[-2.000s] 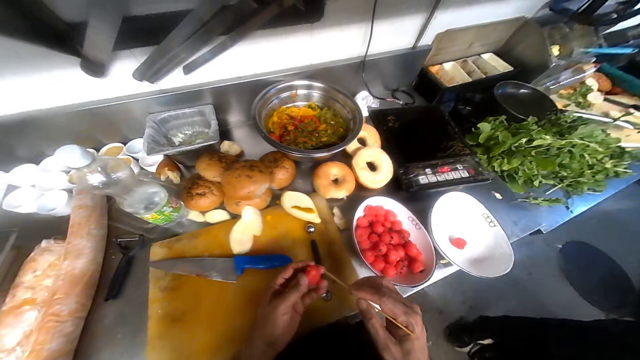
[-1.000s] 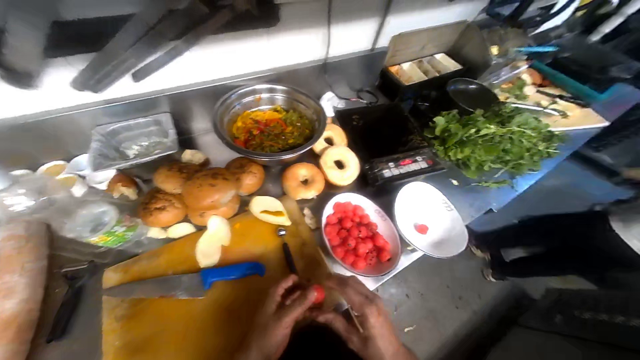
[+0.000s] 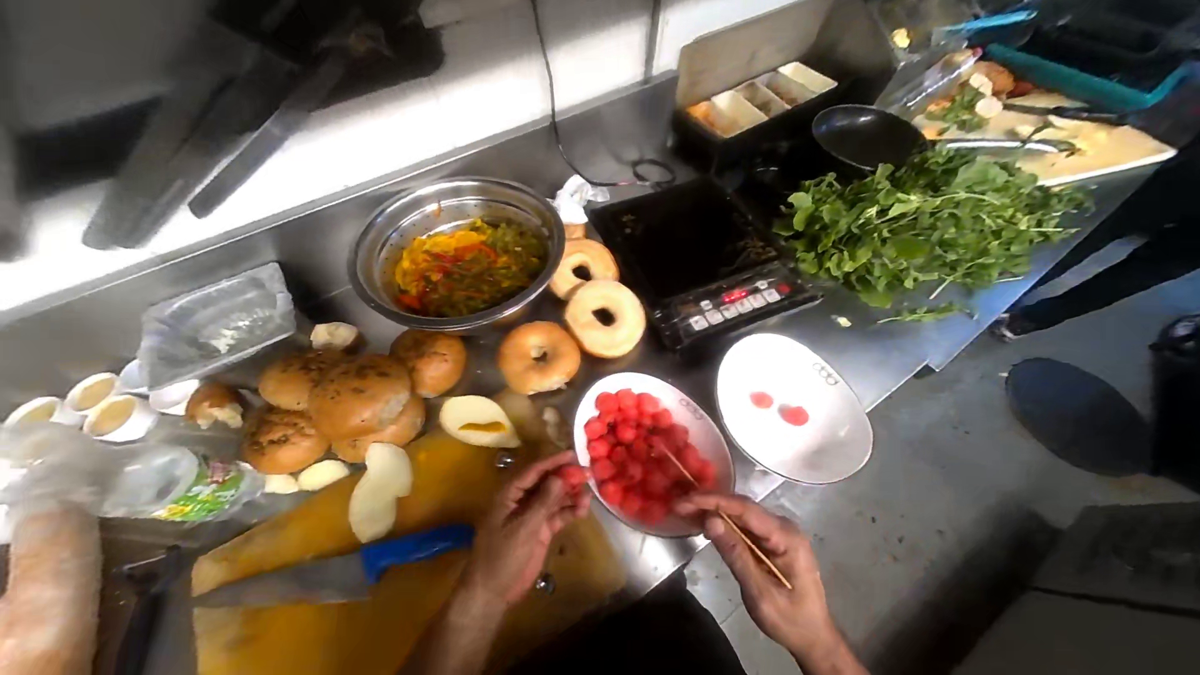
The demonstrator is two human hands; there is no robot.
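Observation:
My left hand (image 3: 530,525) pinches a small red ball of fruit (image 3: 570,476) at the left rim of a white oval bowl (image 3: 710,433). That bowl holds many red fruit balls (image 3: 637,450). Between the fingers of my right hand (image 3: 773,572) is a thin wooden skewer (image 3: 755,551), its tip over the fruit. To the right stands a second white bowl (image 3: 811,445) with two red pieces inside. A knife with a blue handle (image 3: 417,551) lies on the yellow cutting board (image 3: 281,642) left of my left hand.
Behind the board are bread rolls (image 3: 361,394), bagels (image 3: 605,319) and a steel bowl of cut vegetables (image 3: 469,272). An induction cooktop (image 3: 712,262) and leafy greens (image 3: 919,230) stand back right. A peeler (image 3: 150,600) and plastic bottle (image 3: 178,483) are at left.
Both hands have moved up to the fruit bowl from the board's right side. The right-hand bowl now holds two red pieces; one was there before. The view has shifted.

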